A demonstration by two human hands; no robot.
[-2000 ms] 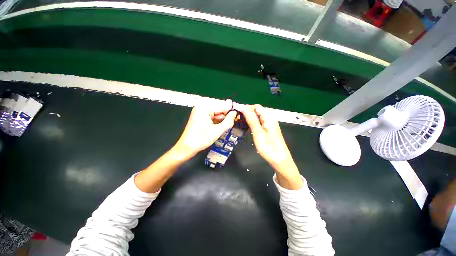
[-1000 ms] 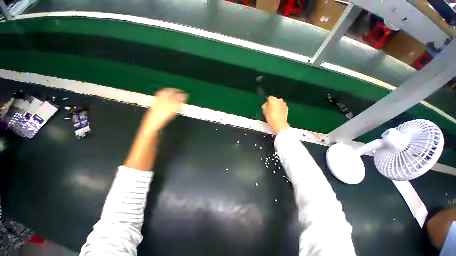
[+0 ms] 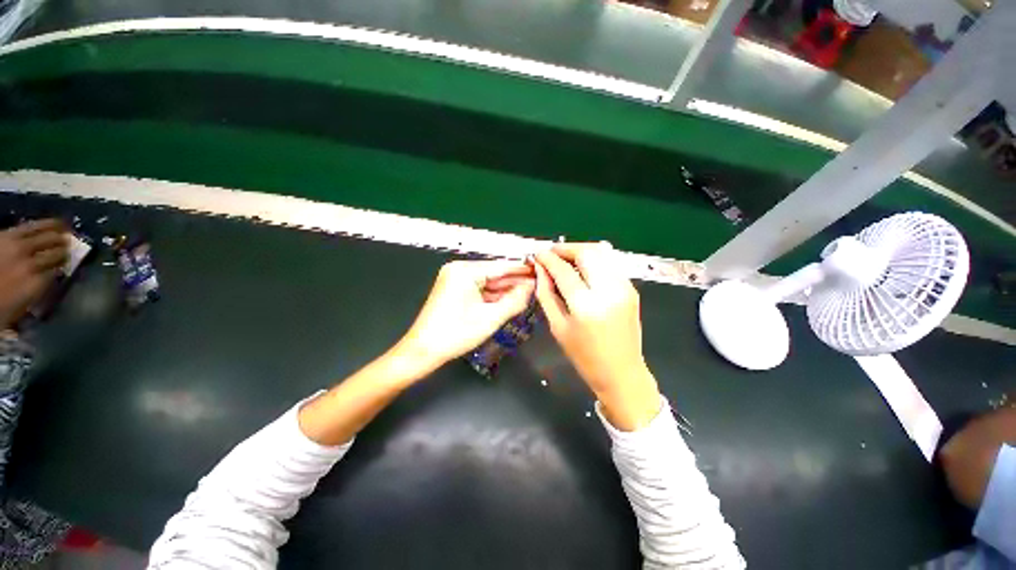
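Note:
A blue circuit board (image 3: 498, 344) shows below my fingertips near the bench's white edge, slanting down to the left. My left hand (image 3: 466, 306) holds its upper end between thumb and fingers. My right hand (image 3: 593, 317) is beside it, its fingertips pinched together at the same upper end. The fingers hide the board's top and whatever the right fingertips hold. A few tiny white pieces (image 3: 544, 383) lie on the bench right of the board.
The green conveyor (image 3: 334, 139) runs beyond the white edge, carrying another board (image 3: 713, 195). A white fan (image 3: 744, 324), a white strip (image 3: 905, 410) and a frame post (image 3: 847, 156) stand right. At left are a neighbour's hand (image 3: 30, 265) and board (image 3: 138, 275). Another person's arm (image 3: 980, 451) is right.
My hands have come back from over the conveyor and together at the bench edge, now with a board between them. A neighbour's hand has appeared at far left.

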